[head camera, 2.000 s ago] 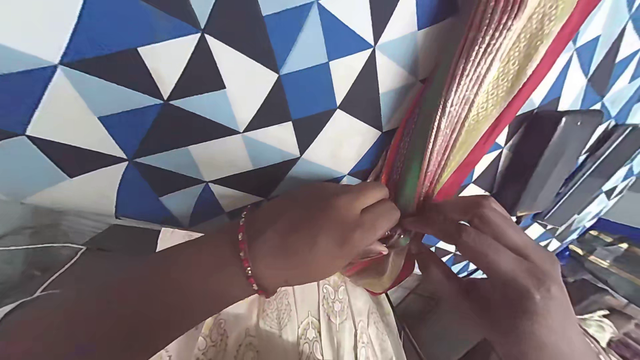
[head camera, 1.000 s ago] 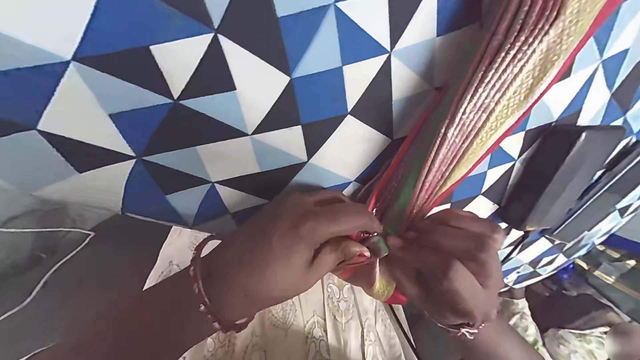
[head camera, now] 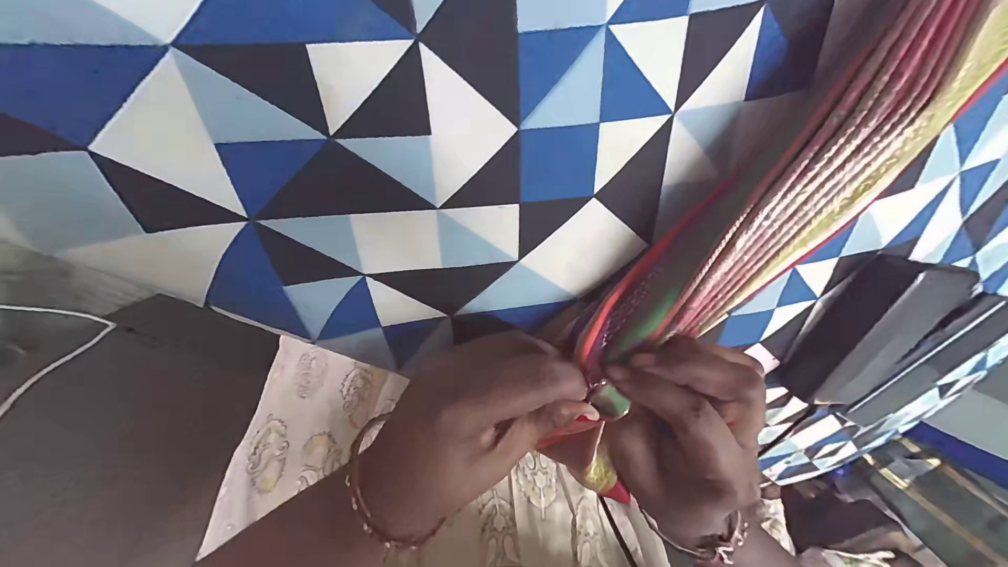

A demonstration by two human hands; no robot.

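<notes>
A long pleated cloth in pink, green and gold with a red edge runs from the upper right down to both hands. My left hand pinches its gathered lower end between thumb and fingers. Close beside it, my right hand grips the same gathers from the right. Between the fingertips shows a small shiny piece, too small to identify, by a green fold. Below the hands a short tail of the cloth sticks out, gold with a red tip.
Behind stands a wall painted with blue, white and black triangles. A dark box-like object is at the right. Cream patterned fabric lies below the hands. A thin white cord crosses the grey surface at the left.
My right hand has drawn in from the lower right, and its fingers are now more curled around the gathers. My left hand keeps its pinch on the cloth.
</notes>
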